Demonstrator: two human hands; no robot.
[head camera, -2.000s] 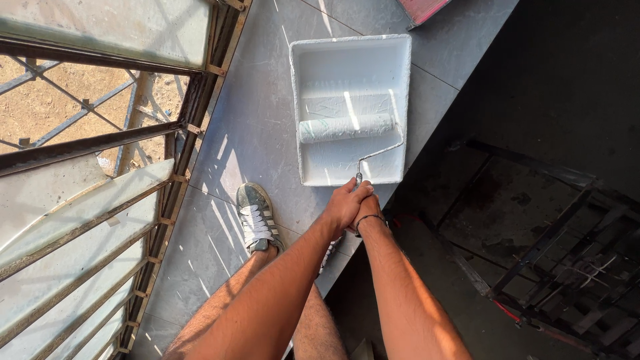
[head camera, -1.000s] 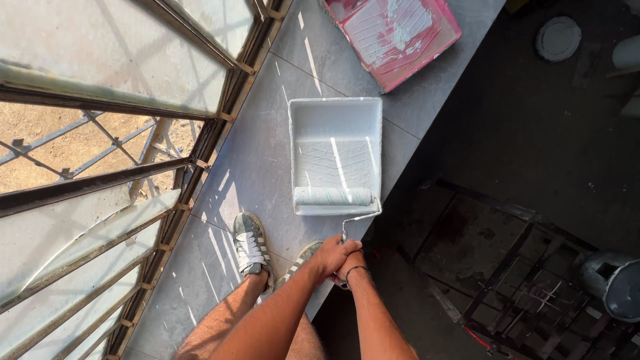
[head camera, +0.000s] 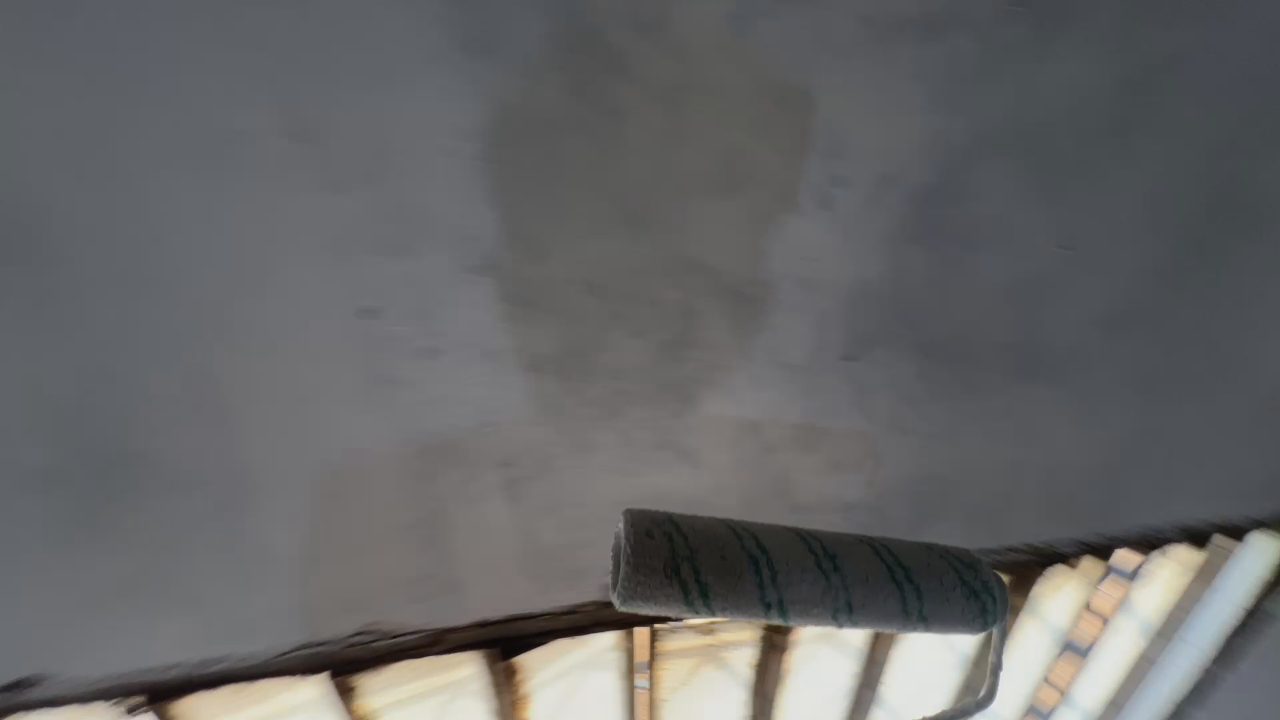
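Observation:
A paint roller (head camera: 810, 575) with a fuzzy sleeve and dark green slanted stripes is raised in the lower middle of the view. Its bent wire frame (head camera: 992, 660) runs down from the right end and leaves the picture at the bottom. Neither my left hand nor my right hand shows, and the roller's handle is out of the picture too. Behind and above the roller spreads a grey, patchy ceiling or wall surface (head camera: 640, 250), with a darker patch in its middle. Whether the roller touches that surface cannot be told.
Along the bottom runs a dark edge (head camera: 430, 640) of the grey surface. Below it are bright window panes (head camera: 570, 670) between dark metal bars (head camera: 770, 670). More panes slant away at the lower right.
The view has swung from the floor up to the grey surface. The roller has left the white paint tray, where it lay with both my hands at its handle.

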